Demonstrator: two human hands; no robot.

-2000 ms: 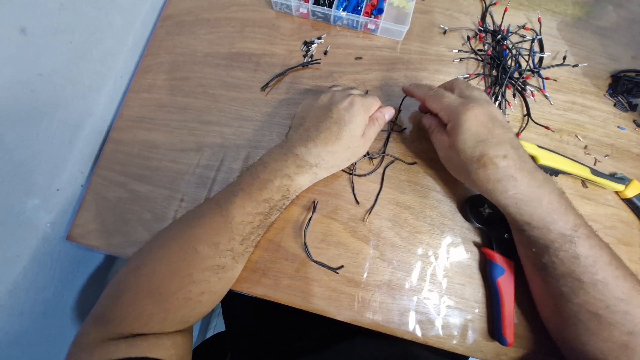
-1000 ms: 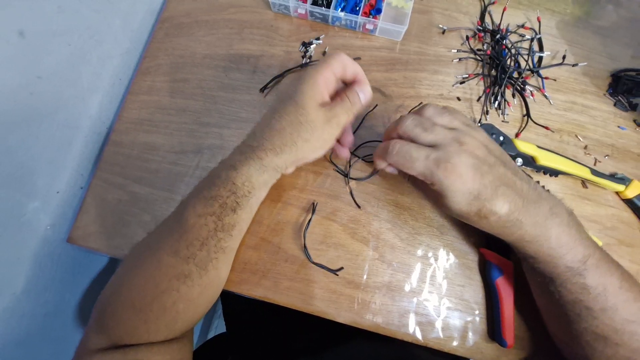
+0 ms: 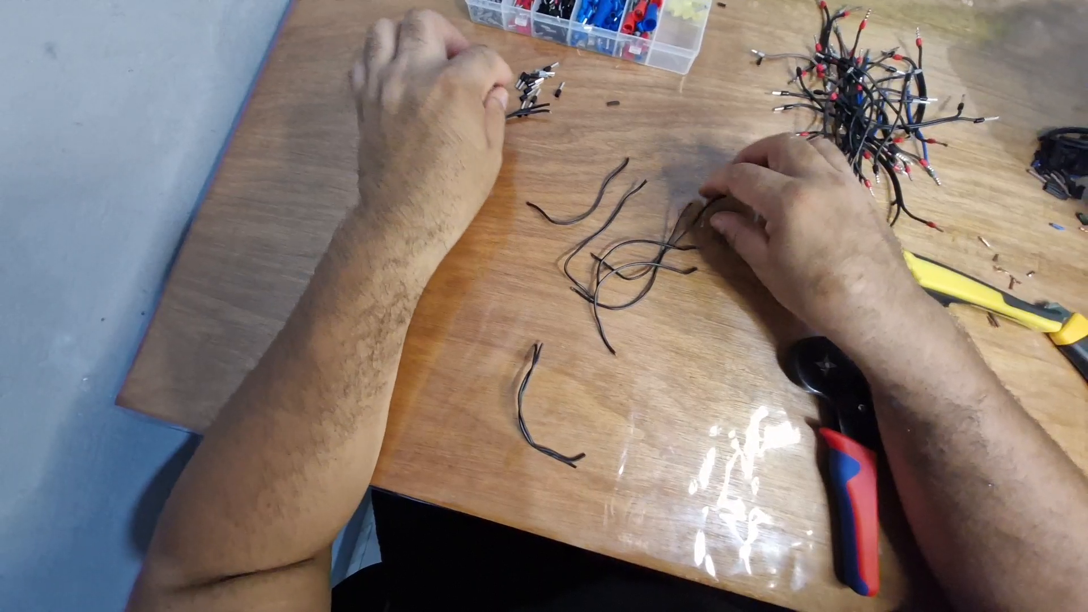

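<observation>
My left hand (image 3: 433,110) is at the upper left, over the wires (image 3: 531,110) beside a small pile of wire ferrules (image 3: 535,83); its fingertips are partly hidden, so its hold is unclear. My right hand (image 3: 790,212) touches the right end of a loose group of thin black wires (image 3: 633,297); whether it pinches one is hard to tell. A separate curved wire (image 3: 586,217) lies left of that group. Nearer the front edge is a twisted pair of black wires (image 3: 523,408). A crimping tool with red and blue handles (image 3: 854,493) lies below my right wrist.
A clear compartment box (image 3: 671,55) of coloured terminals stands at the top. Right of it lies a heap of black wires with ferruled ends (image 3: 867,102). A yellow and black hand tool (image 3: 986,293) is partly under my right forearm, near copper scraps (image 3: 1013,280). Dark wires (image 3: 1062,161) lie far right.
My left hand has moved from the loose black wires up and left to beside the ferrules. The loose wires are more spread out, one lying apart. My right hand has shifted a little.
</observation>
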